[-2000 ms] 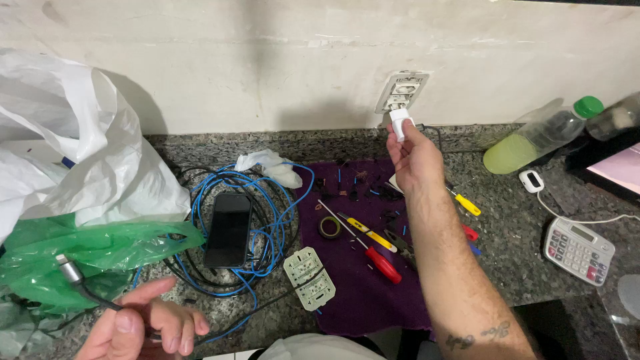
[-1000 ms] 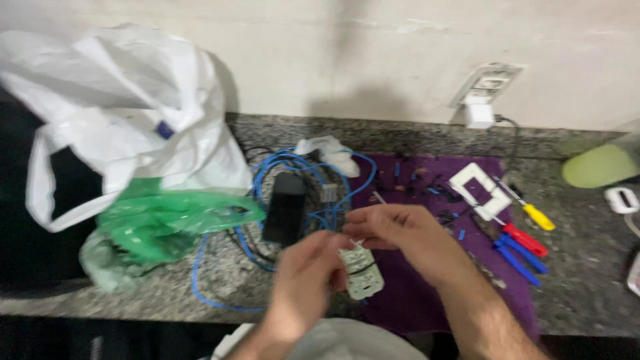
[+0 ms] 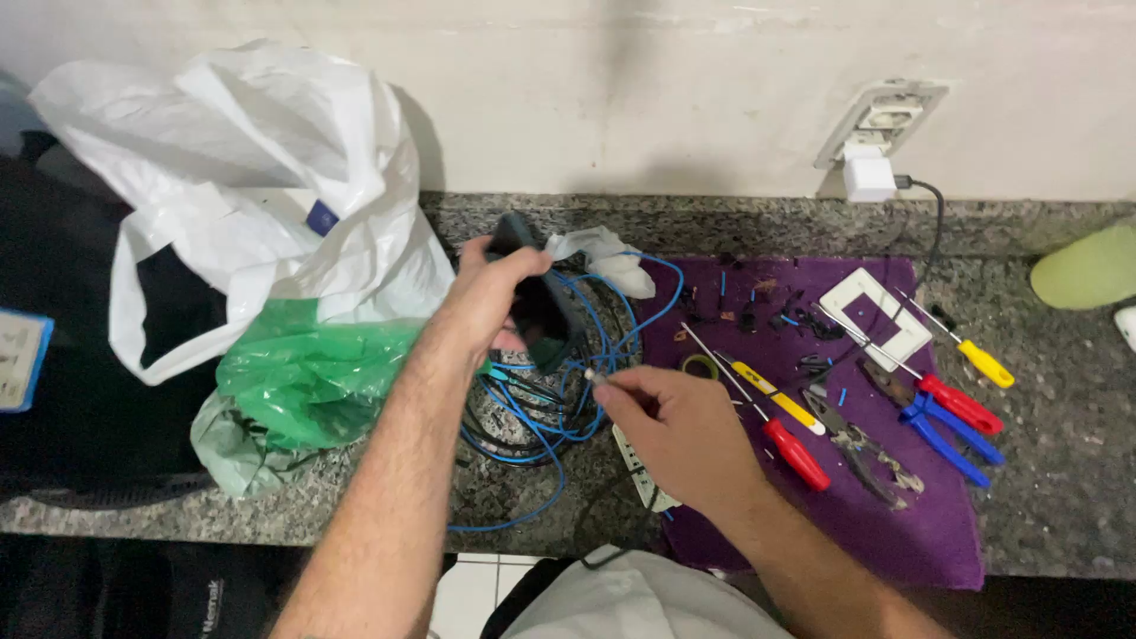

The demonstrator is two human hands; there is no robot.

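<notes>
My left hand [image 3: 501,288] grips a dark smartphone [image 3: 541,319] by its upper part, raised over the coiled blue and black cables [image 3: 532,435]. My right hand [image 3: 670,426] pinches the small connector [image 3: 593,376] of a charging cable just right of the phone's lower end; the two look apart. A white power adapter [image 3: 870,175] sits in the lower socket of the wall outlet [image 3: 890,115], with a black cable [image 3: 941,222] running from it. Partly under my right hand lies a cream outlet module [image 3: 641,470].
On the purple cloth [image 3: 923,532] lie red-handled screwdrivers [image 3: 796,454], a yellow utility knife [image 3: 777,395], blue-handled pliers [image 3: 950,439] and a white frame [image 3: 874,319]. White [image 3: 293,169] and green [image 3: 319,382] plastic bags stand left. A yellow-handled screwdriver [image 3: 985,362] and a bottle [image 3: 1087,266] are right.
The phone, lying on the cables before, is now lifted in my left hand. My right hand let go of the adapter at the outlet and now holds the connector. The view has shifted left.
</notes>
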